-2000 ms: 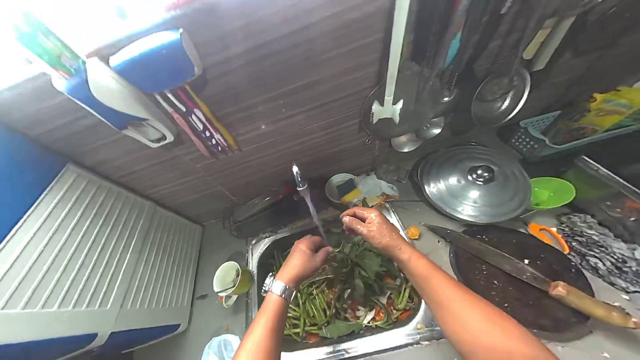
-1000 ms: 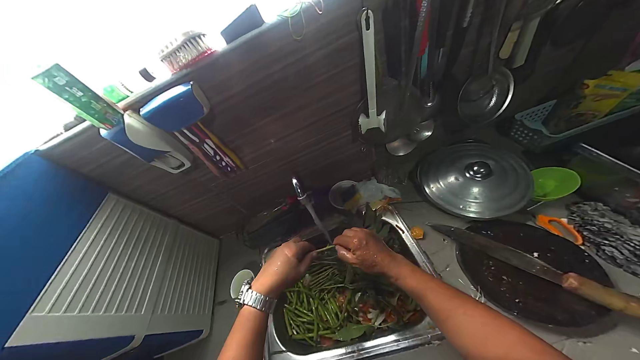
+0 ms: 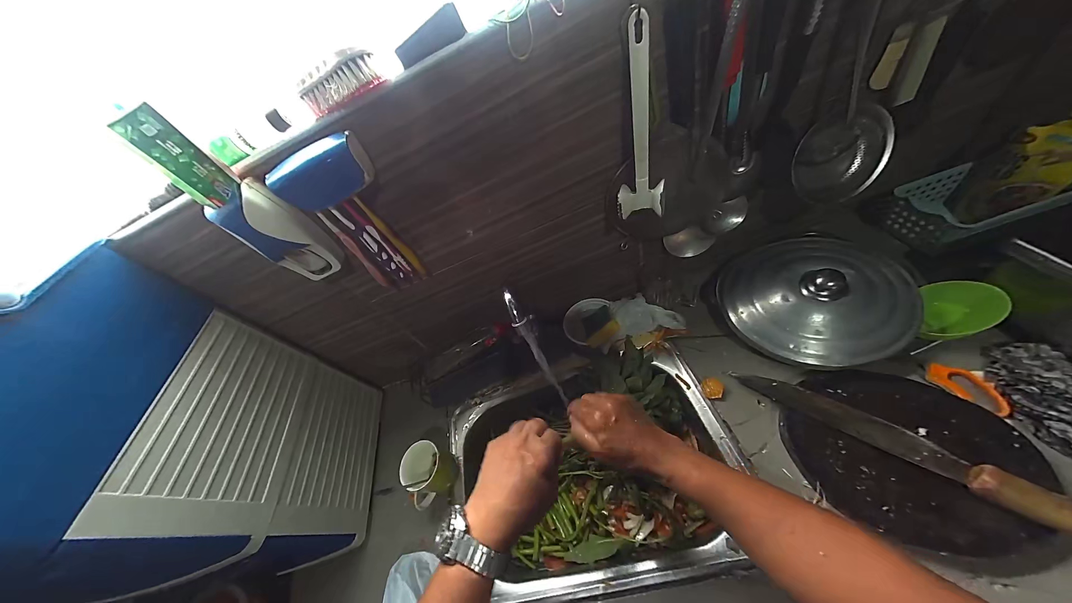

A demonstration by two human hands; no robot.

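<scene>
Above a steel sink, my left hand, with a metal watch at its wrist, is curled close beside my right hand. A bit of green stem seems to show between the two fists; most of it is hidden by the fingers. Cut green stems lie in the sink below, mixed with red and white pieces. Leafy greens fill its back right part. Water runs from the faucet down just behind my hands.
Right of the sink, a large knife lies across a round dark board. Behind are a metal lid, a green bowl and orange-handled scissors. A mug stands left of the sink. Utensils hang on the wall, including a meat mallet.
My hands, spread apart over the greens two seconds ago, came together at the water stream, where a green stem showed between them one second ago. They remain close together now.
</scene>
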